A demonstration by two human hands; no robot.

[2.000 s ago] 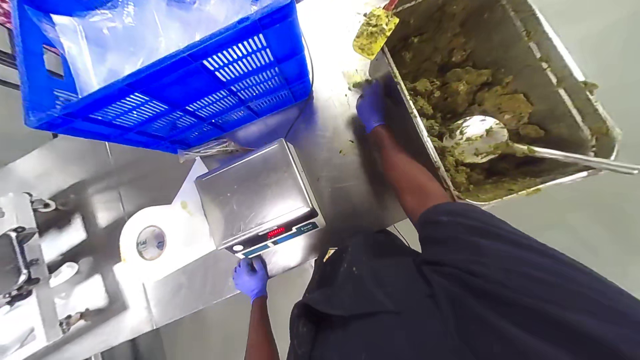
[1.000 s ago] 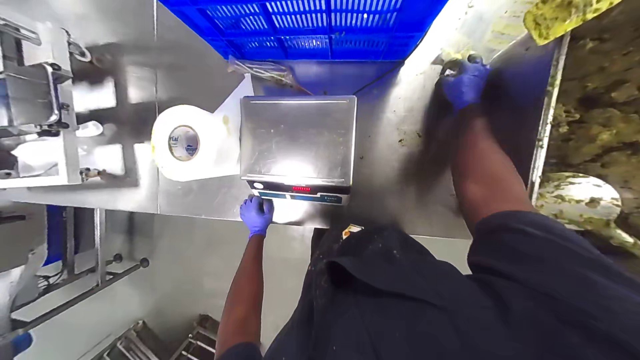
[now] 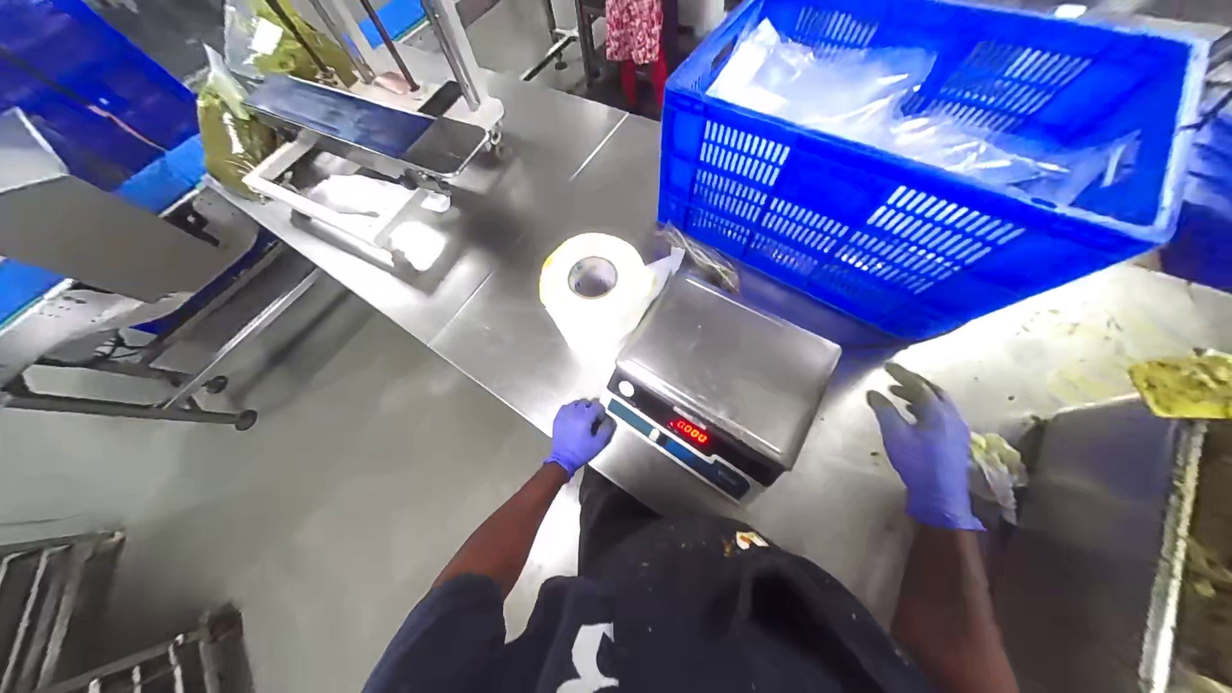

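My left hand, in a purple glove, rests with curled fingers on the steel table's front edge, beside the left corner of a digital scale. Nothing shows in it. The scale's metal platform is bare and its red display is lit. My right hand, gloved too and soiled at the fingertips, is to the right of the scale with its fingers spread and nothing held. A crumpled, stained cloth or wrap lies just beside that hand. A roll of white labels lies left of the scale, its loose end near the platform.
A blue plastic crate holding clear plastic bags stands behind the scale. At the right edge is a metal tub of greenish food, with a soiled yellow scraper by its rim. A steel frame device stands on the table at back left.
The view has swung left. My right hand's fingers, around something dark or soiled one second ago, are now spread and nearer the scale. My left hand stays by the scale's corner.
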